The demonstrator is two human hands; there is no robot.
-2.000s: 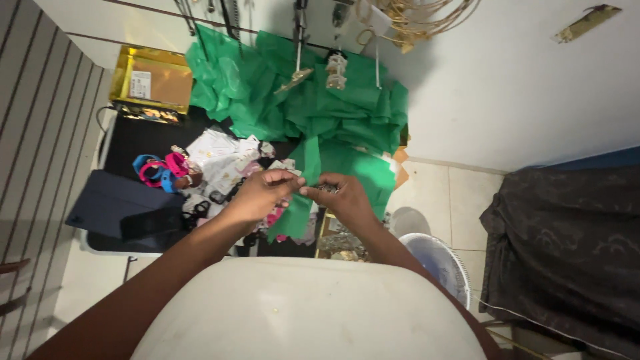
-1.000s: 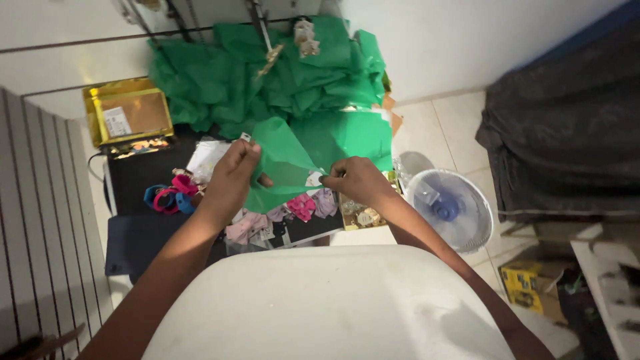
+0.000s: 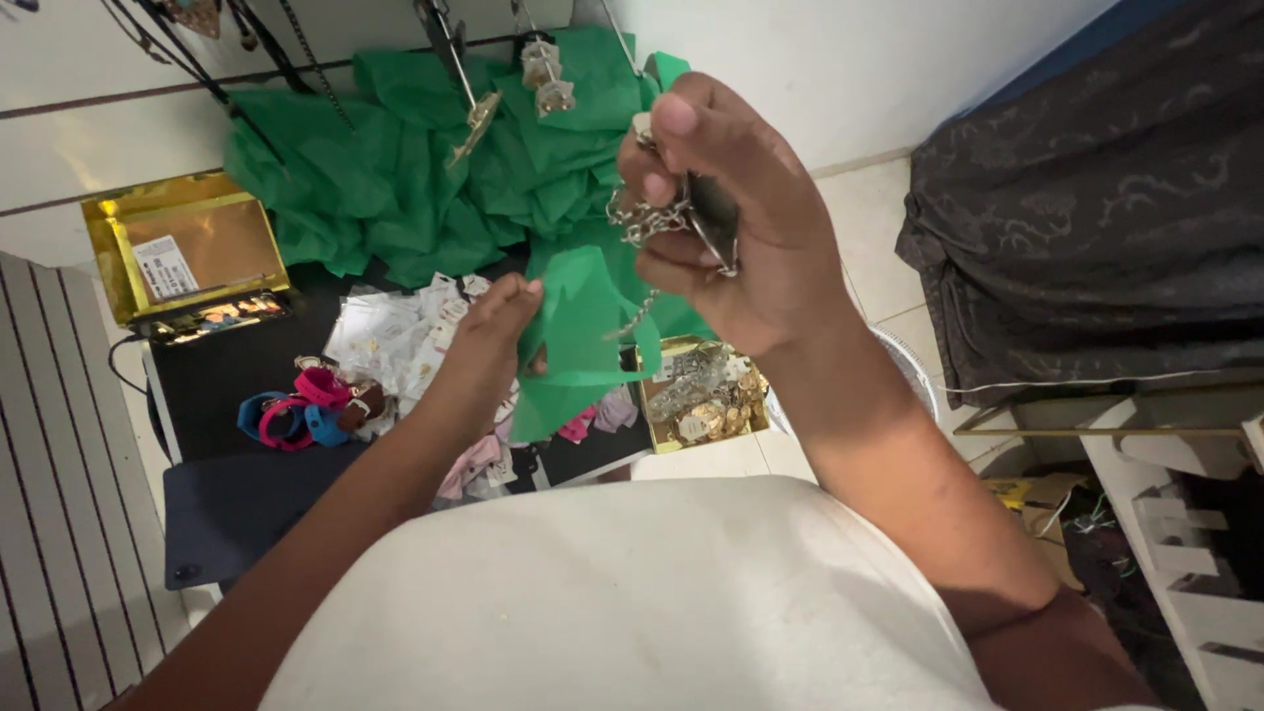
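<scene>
My left hand grips a small green fabric bag by its edge, over the black table. My right hand, raised above and to the right of the bag, is closed around a silver-coloured chain and a dark, flat piece with a metal edge. A length of chain hangs from it toward the bag's handle loop. Behind both hands lies a heap of crumpled green fabric bags. A gold box of jewellery pieces stands below my right hand.
On the black table lie a gold box with a label, pink and blue bands, white carded packets and a dark tablet-like device. Jewellery hangs from wall hooks. A dark cloth drapes at right, beyond a white basket.
My right hand has risen away from the green bag and now shows a chain in its fingers. My left hand still holds the bag, which hangs more upright than a second ago.
</scene>
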